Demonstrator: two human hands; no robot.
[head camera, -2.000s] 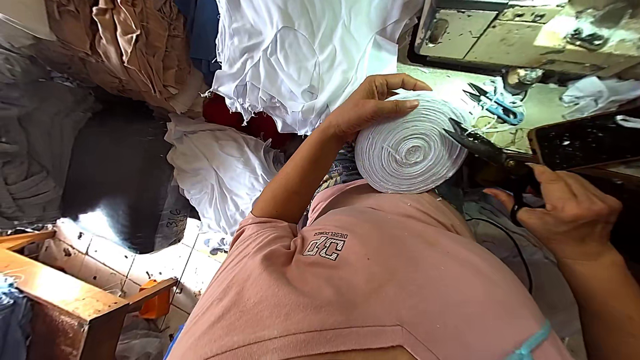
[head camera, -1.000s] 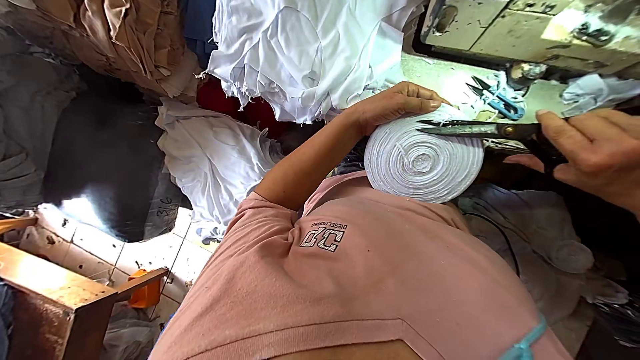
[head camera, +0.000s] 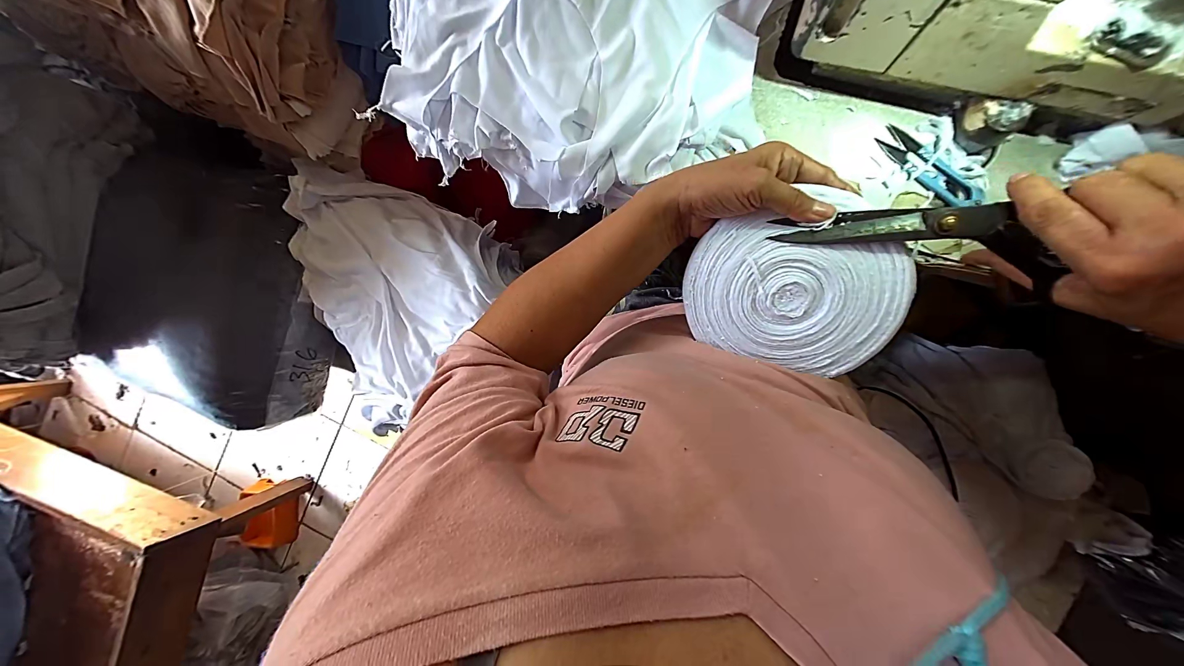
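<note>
A wide flat roll of white fabric strip [head camera: 800, 296] rests against my chest. At its upper edge my left hand [head camera: 763, 185] grips the strip between thumb and fingers. My right hand [head camera: 1110, 240] holds the handles of black-handled fabric scissors [head camera: 943, 223]. Their blades are slightly apart and lie over the top of the roll, with the tips beside my left thumb. Whether fabric lies between the blades is hard to tell.
Small blue-handled snips [head camera: 939, 176] lie on the worktop beyond the roll. White cloth [head camera: 573, 83] hangs ahead, and more white cloth [head camera: 393, 268] lies left. Brown cloth [head camera: 231, 65] is piled at upper left. A wooden bench [head camera: 111, 499] stands at lower left.
The scissors have come from the roll's right side to its upper edge, beside my left thumb. My left hand has shifted along the rim, its thumb now pressing on the strip.
</note>
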